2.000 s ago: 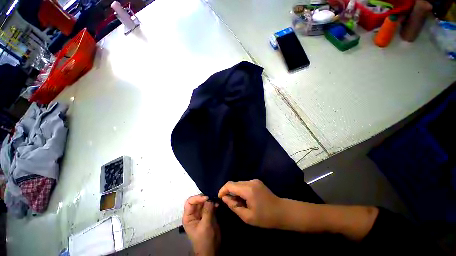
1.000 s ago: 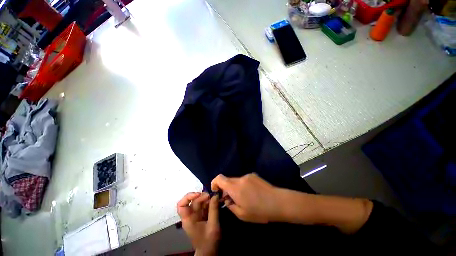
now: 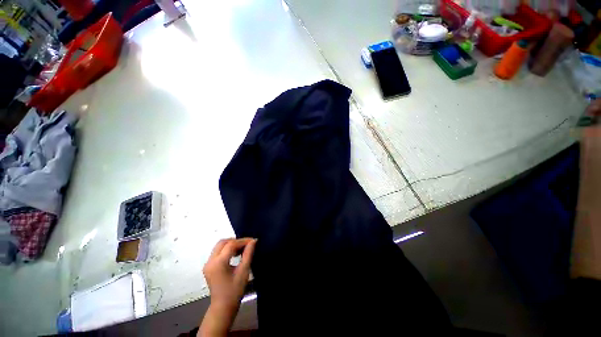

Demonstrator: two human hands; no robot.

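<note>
The dark jacket (image 3: 303, 164) lies long over the near table edge and hangs down towards me. My left hand (image 3: 227, 271) pinches the jacket's left edge between thumb and forefinger. My right hand (image 3: 593, 113) is at the far right rim of the picture, partly cut off, with its forearm upright below it. A fine dark sewing thread (image 3: 461, 172) runs across the table from the jacket to the fingertips of my right hand. No needle or button can be made out at my fingers.
The button box (image 3: 140, 216), a small brown-yellow box (image 3: 131, 250) and white paper (image 3: 104, 304) lie left. The phone (image 3: 390, 72), green box (image 3: 455, 61), clear tub (image 3: 425, 29) and orange cone (image 3: 511, 60) stand beyond, right. A blue crate (image 3: 527, 217) is below right.
My right hand has left the jacket edge and swung out to the far right, drawing the thread out long. My left hand has shifted slightly left and still pinches the edge.
</note>
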